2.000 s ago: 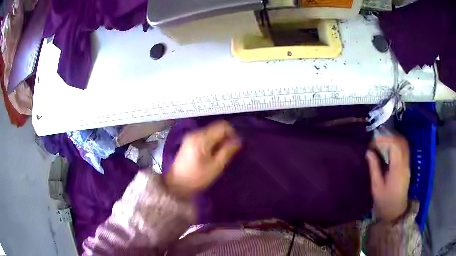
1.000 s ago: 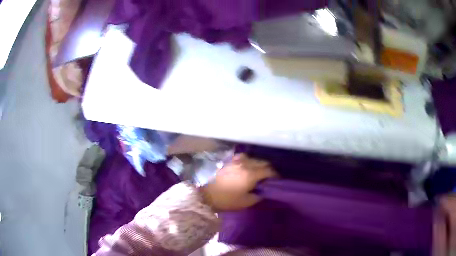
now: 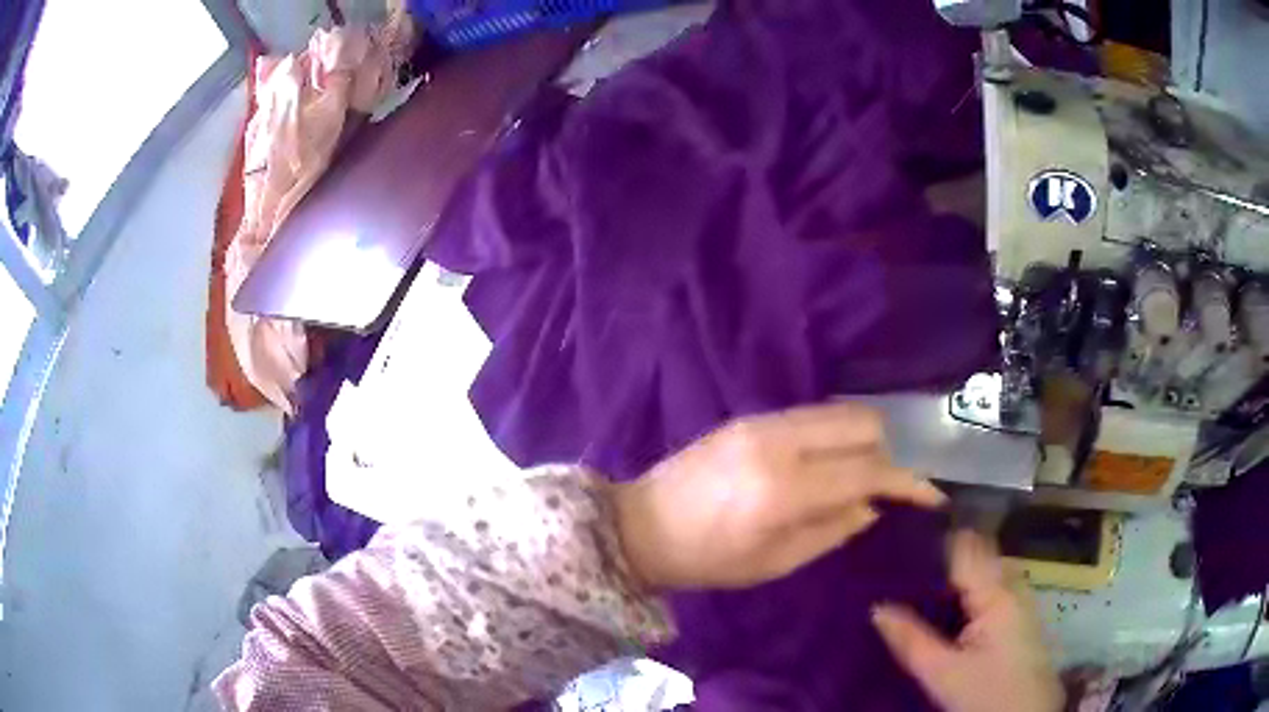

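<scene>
Dark purple cloth (image 3: 696, 264) lies draped over the table left of the cream overlock machine (image 3: 1051, 167). Another purple piece (image 3: 821, 612) hangs in front of the table edge under my hands. My left hand (image 3: 779, 494) is over the top of this piece, fingertips at its upper edge. My right hand (image 3: 974, 626) is at its right side, thumb and fingers spread around the cloth, slightly blurred. Both hands seem to hold the piece near the flat metal plate (image 3: 960, 442), below the needle area.
A glossy maroon board (image 3: 376, 209) is at the left, with peach cloth (image 3: 299, 153) beside it. A blue basket (image 3: 515, 17) is at the top. The yellow-framed cut-out (image 3: 1099, 570) is right of my right hand. A window is at the far left.
The view has shifted up and left, bringing the machine head into view. My hands have come close together and the purple piece has been raised toward the table's metal plate.
</scene>
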